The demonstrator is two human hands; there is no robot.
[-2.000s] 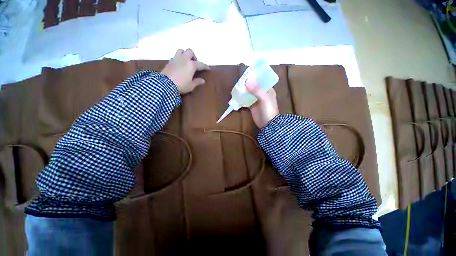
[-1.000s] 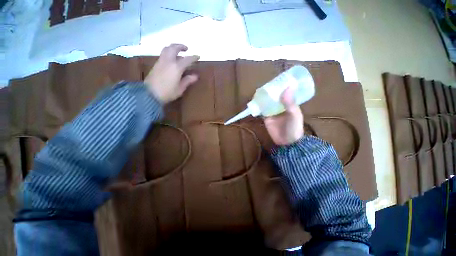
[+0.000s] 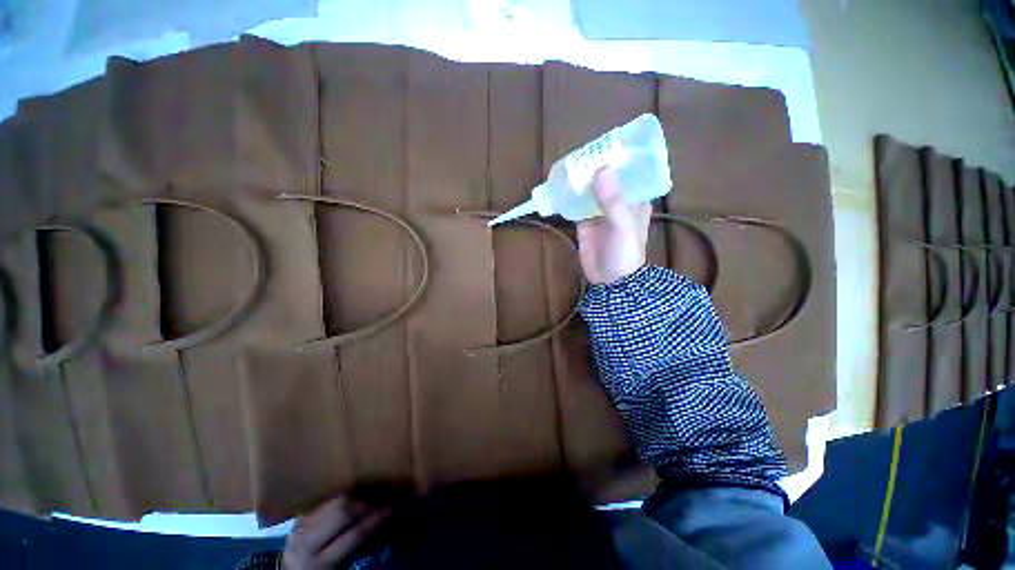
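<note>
Brown bag panels (image 3: 456, 412) lie overlapped in a row, each with a thin D-shaped handle (image 3: 421, 267). My right hand (image 3: 616, 239) holds the translucent white glue bottle (image 3: 612, 167), tilted, its long nozzle pointing down and left. The nozzle tip is at the upper end of a handle near the middle of the row; I cannot tell if it touches. My left hand (image 3: 332, 532) is at the near edge of the panels, cut off by the bottom of the picture and dark. Its fingers are bent; what it grips, if anything, is hidden.
White paper (image 3: 818, 445) shows around the panels. A second row of brown panels (image 3: 904, 278) with loops lies on the tan table (image 3: 851, 67) at the right. Dark floor with yellow lines shows at the lower right. Pale sheets lie beyond the panels.
My left hand has moved from the panels' far edge to their near edge. The bottle's nozzle stays near the same handle's upper end. The view has shifted, and more handles show at the left.
</note>
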